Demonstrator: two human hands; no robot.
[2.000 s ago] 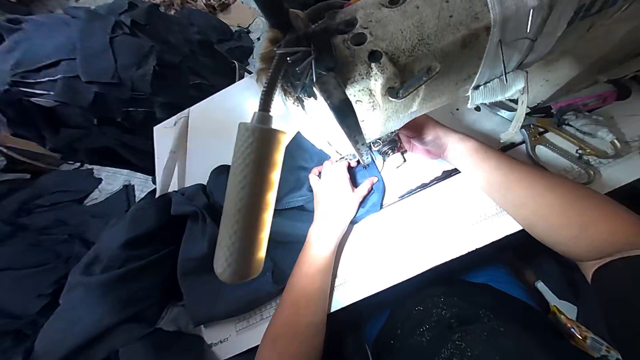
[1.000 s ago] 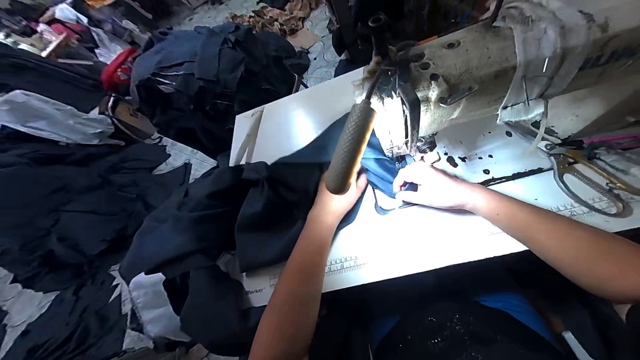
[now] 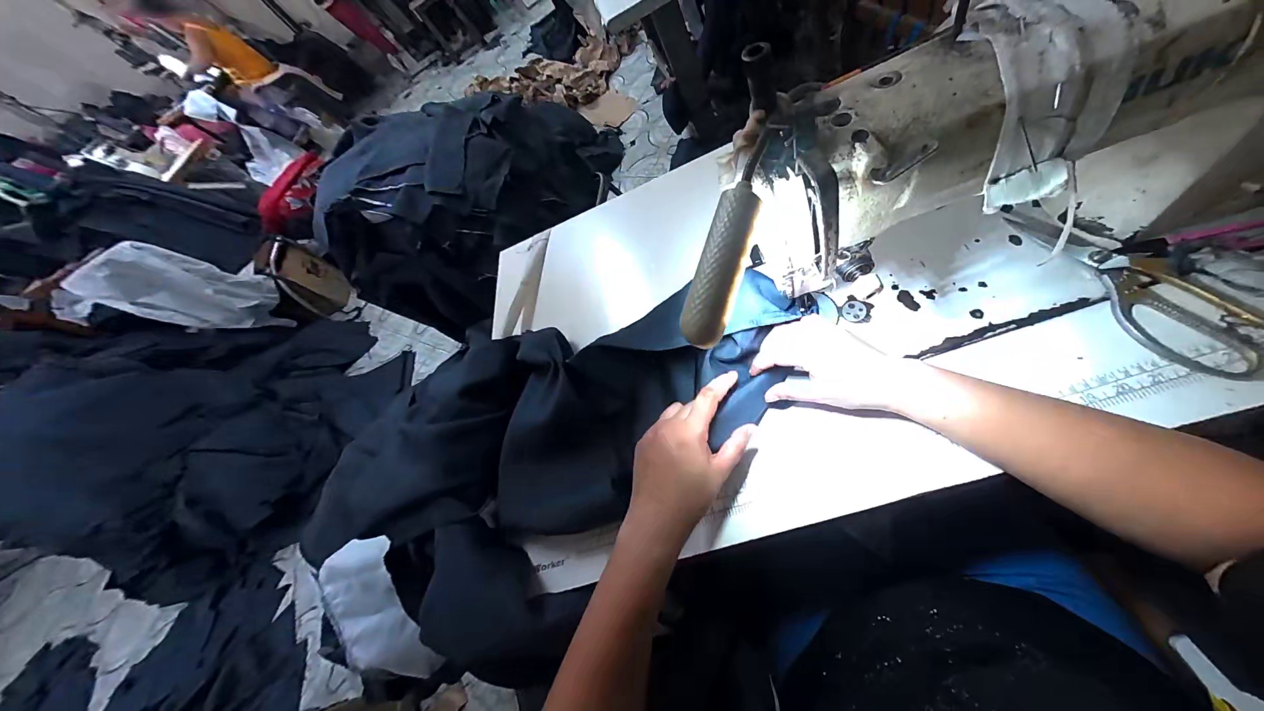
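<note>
Dark navy fabric (image 3: 592, 425) lies bunched over the left part of the white sewing table (image 3: 839, 484), its right end under the lit needle area of an industrial sewing machine (image 3: 918, 128). My left hand (image 3: 686, 449) rests on the fabric with thumb and fingers apart. Close to the presser foot, my right hand (image 3: 839, 365) lies on the fabric's edge, fingers spread a little; its back is washed out by the light. A lamp with a textured grip (image 3: 723, 267) hangs in front of the needle area and hides part of the cloth there.
Scissors (image 3: 1175, 316) lie on the table at the right, near a cloth strip with pins (image 3: 1037, 109) on the machine arm. Piles of dark garments (image 3: 444, 188) and cut fabric (image 3: 178, 434) cover the floor at left. Another person (image 3: 232, 49) is at the far upper left.
My left hand has moved out from behind the lamp grip and now lies on the fabric nearer the table's front edge. The view has swung left and up.
</note>
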